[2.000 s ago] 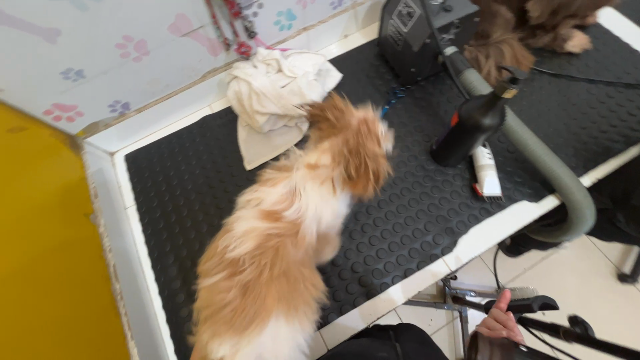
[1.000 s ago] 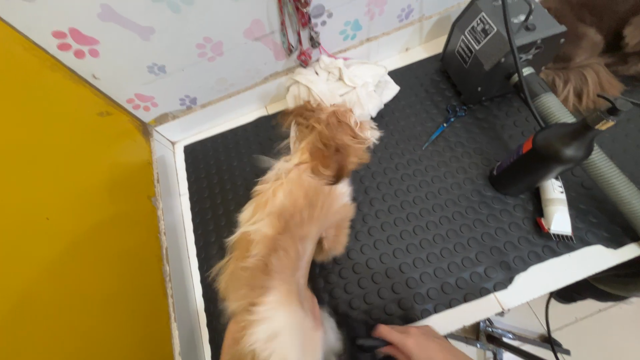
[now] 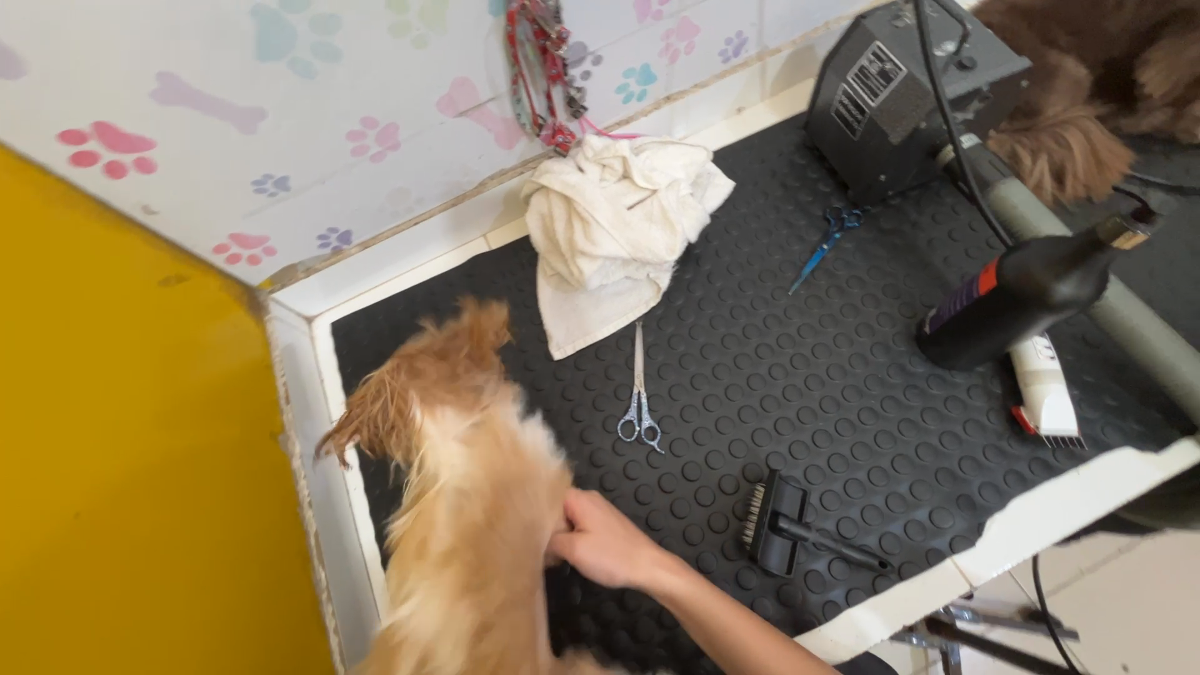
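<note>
A tan and white dog (image 3: 478, 506) stands on the black studded rubber mat (image 3: 731, 394), its head toward the left edge. My right hand (image 3: 605, 539) touches the dog's side near the front leg; its fingertips are hidden by the fur, so its grip is unclear. My left hand is out of sight. Right of the dog lie silver scissors (image 3: 639, 403) and a black slicker brush (image 3: 778, 525). Beyond them are a crumpled cream towel (image 3: 614, 220), blue scissors (image 3: 825, 246), a black bottle (image 3: 1027, 295) and a white hair clipper (image 3: 1043, 389).
A grey dryer unit (image 3: 900, 103) with a hose (image 3: 1134, 328) stands at the back right, beside a brown dog (image 3: 1078, 103). Red leashes (image 3: 544, 75) hang against the paw-print wall. A white tiled rim (image 3: 994, 553) borders the mat.
The dog's head has turned from the towel side toward the left. My right hand has moved from the mat's front edge to the dog's side. The brush and silver scissors now show plainly.
</note>
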